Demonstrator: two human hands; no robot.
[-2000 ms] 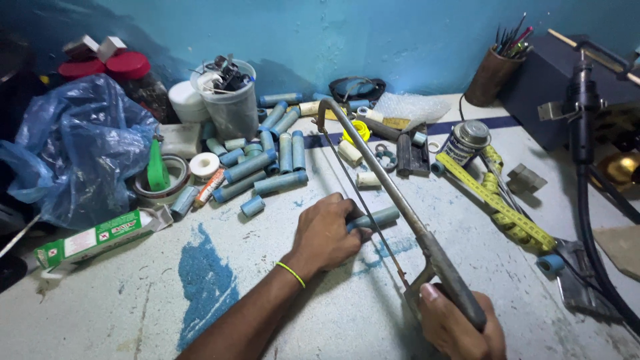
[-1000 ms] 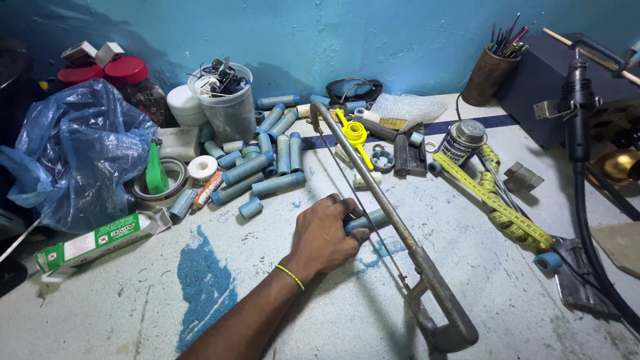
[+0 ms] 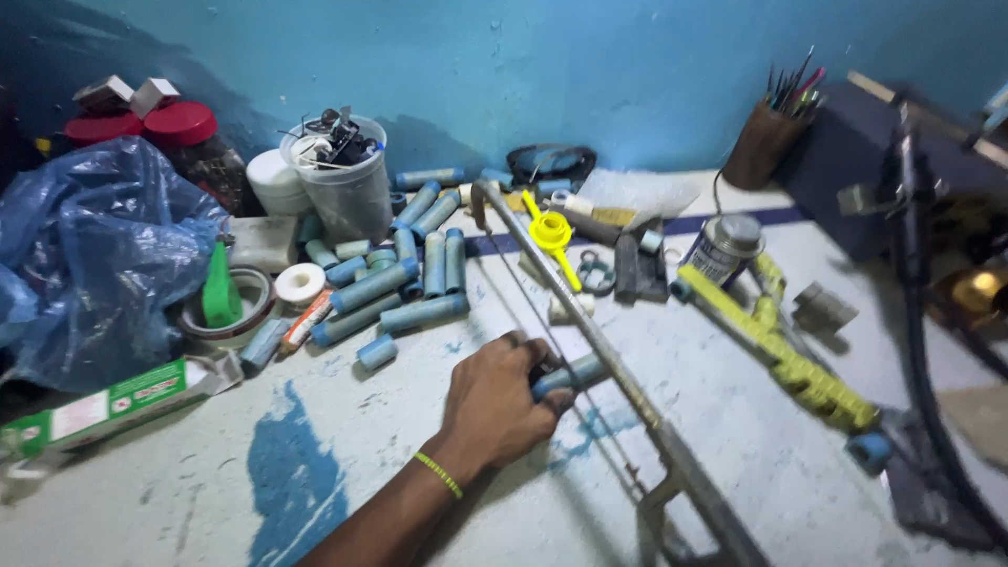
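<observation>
My left hand point(image 3: 504, 394) grips a short blue pipe piece point(image 3: 571, 376) against the white worktop, fingers and thumb around its left end. Across the pipe, just right of my fingertips, runs the blade of a hacksaw point(image 3: 622, 386); whether it touches the pipe is hard to tell. The saw's metal frame slants from the upper middle down to the bottom edge, where its handle is cut off. My right hand is outside the picture. A short blue pipe offcut point(image 3: 376, 352) lies left of my left hand.
Several blue pipe pieces point(image 3: 425, 313) lie behind, beside a plastic tub point(image 3: 346, 189) of small parts. A yellow plastic piece point(image 3: 551, 231), a metal can point(image 3: 723, 248) and a yellow measuring tape point(image 3: 819, 390) lie to the right. A blue plastic bag point(image 3: 102, 268) and green box point(image 3: 118, 405) occupy the left.
My right hand, on the saw handle two seconds ago, is no longer visible. The saw's handle end has moved down toward the bottom edge. My left hand still holds the pipe.
</observation>
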